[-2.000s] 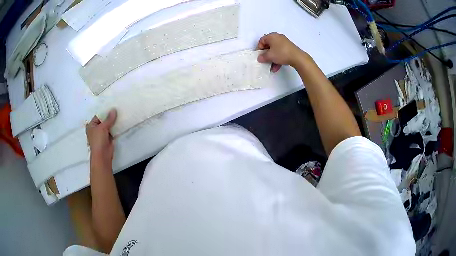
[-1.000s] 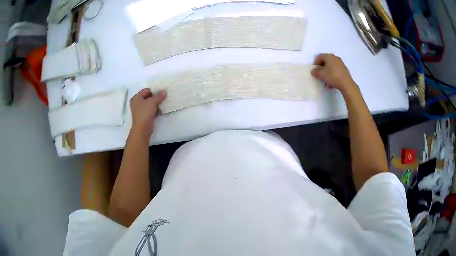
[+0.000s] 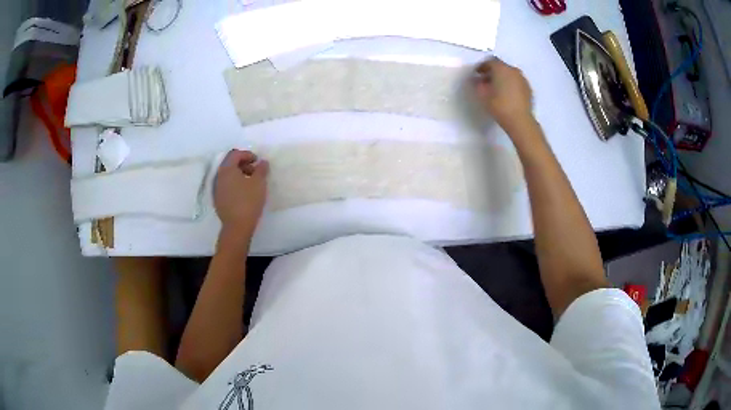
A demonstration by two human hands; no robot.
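A beige fabric band piece (image 3: 385, 172) lies flat, nearest me. A second beige band (image 3: 345, 92) lies beyond it, with white curved interlining (image 3: 401, 22) farther back. My left hand (image 3: 240, 188) is at the near band's left end, fingers curled; whether it grips the fabric cannot be told. My right hand (image 3: 505, 96) is over the right end of the second beige band, by the interlining's right corner. Its fingertips are bent and blurred, and whether they pinch anything cannot be told.
The steam iron (image 3: 599, 80) stands on its dark rest (image 3: 565, 44) at right, with blue hoses (image 3: 661, 148) behind. Fused bands (image 3: 140, 190) and a folded band stack (image 3: 120, 100) lie at left, a white round piece (image 3: 113, 150) between them. A red-handled object (image 3: 547, 6) lies far right.
My right hand has left the near band's right end and moved away from me to the second band. My left hand stays at the near band's left end. The view has shifted.
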